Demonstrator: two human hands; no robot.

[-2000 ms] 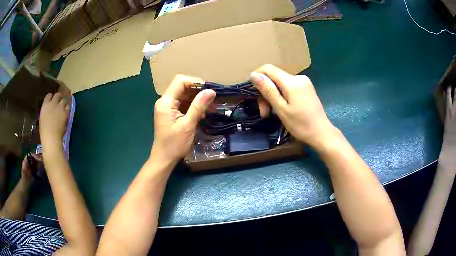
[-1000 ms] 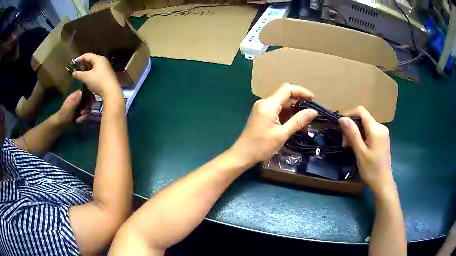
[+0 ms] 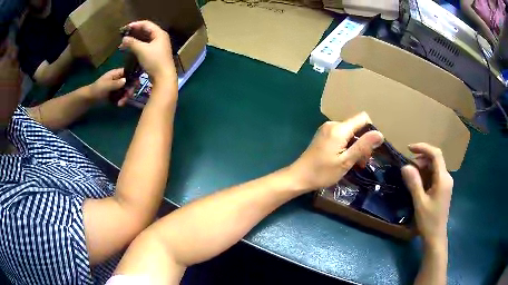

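Observation:
My left hand [image 3: 346,146] holds one end of a black coiled cable [image 3: 384,146] above an open cardboard mailer box [image 3: 356,216]. My right hand [image 3: 429,186] is at the cable's other end, thumb and fingers apart; whether it touches the cable is unclear. The box's lid [image 3: 398,111] stands open behind. In the box lie a black power adapter [image 3: 381,205], more black cable [image 3: 377,181] and a clear poly bag [image 3: 342,193] at the left end. My fingers hide part of the coil.
A neighbour in a checked shirt [image 3: 50,206] works at the left by another open box [image 3: 192,50] on a white scale [image 3: 193,69]. Behind are a cardboard sheet [image 3: 267,30], a white power strip [image 3: 338,44] and a vented metal instrument [image 3: 445,44].
The view has turned left, so my box appears farther right. My right hand's fingers have spread from the cable's end. The held cable sits lower over the box. The neighbour's raised hand remains near their box.

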